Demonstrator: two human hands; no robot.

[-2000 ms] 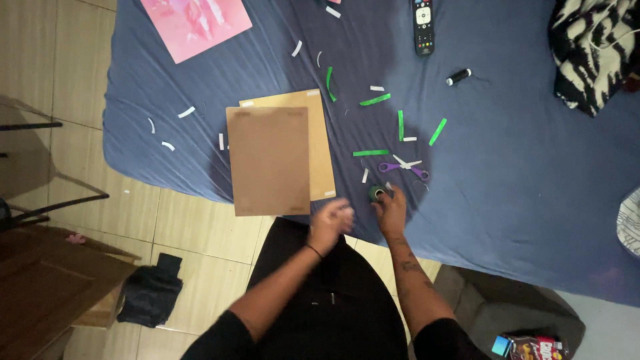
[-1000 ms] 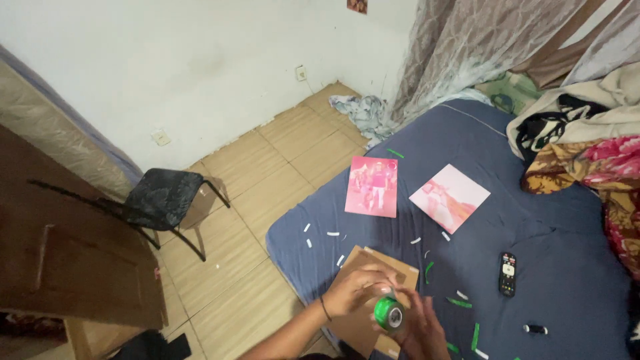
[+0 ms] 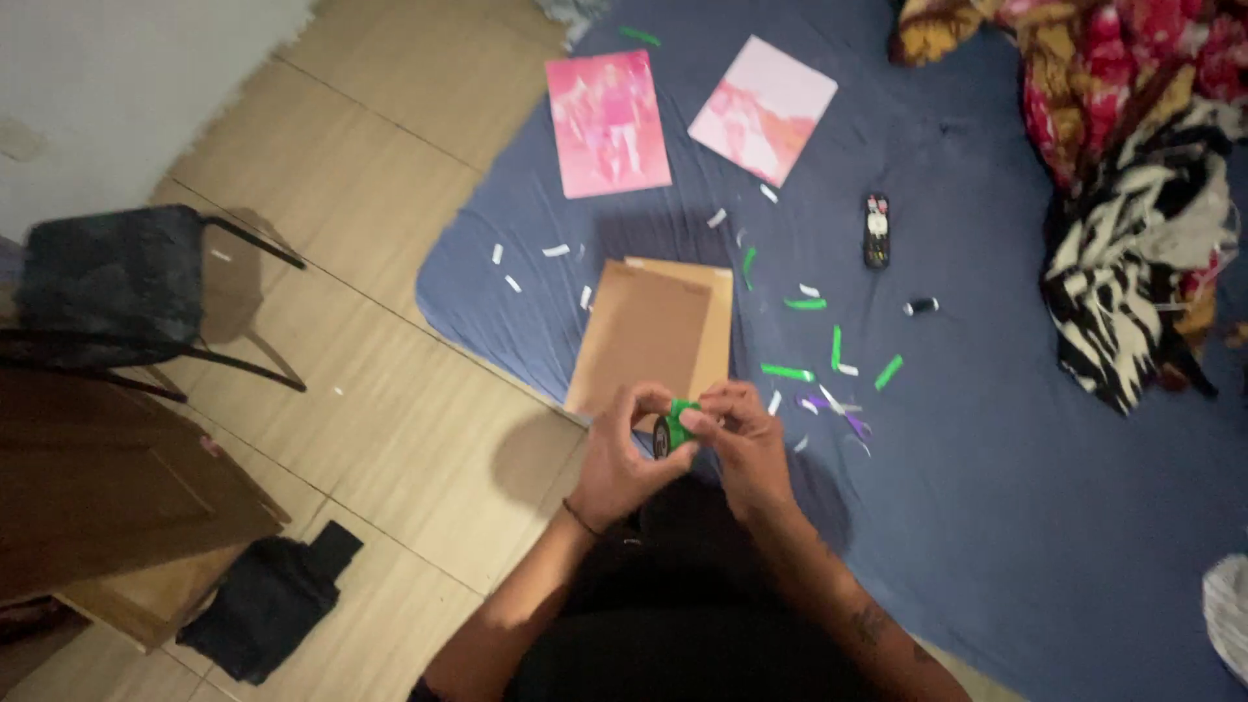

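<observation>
Near the bed's edge, my left hand (image 3: pixel 624 463) holds a roll of green tape (image 3: pixel 675 429). My right hand (image 3: pixel 746 444) pinches the roll's right side with thumb and fingers. Just beyond them lie a brown board (image 3: pixel 643 331) and a lighter tan board (image 3: pixel 720 312) partly beneath it, with pale strips at its corners. Purple-handled scissors (image 3: pixel 840 408) rest open to the right, among cut green strips (image 3: pixel 788 372) and small white strips (image 3: pixel 809 291). Two pink printed pictures, one upright (image 3: pixel 609 122) and one turned at an angle (image 3: pixel 763 109), lie farther up the blue sheet.
A remote control (image 3: pixel 877 231) and a spool of dark thread (image 3: pixel 920 306) lie on the blue bedsheet (image 3: pixel 985 517). Patterned cloths (image 3: pixel 1121 263) are heaped at the right. At the left stand a black chair (image 3: pixel 112 278) and a wooden cabinet (image 3: pixel 117 478), with black cloth (image 3: pixel 268 604) on the floor.
Two seconds ago my right hand was at the roll beside the scissors and my left hand was apart from it. Now both hands hold the roll in front of the boards. The view has shifted.
</observation>
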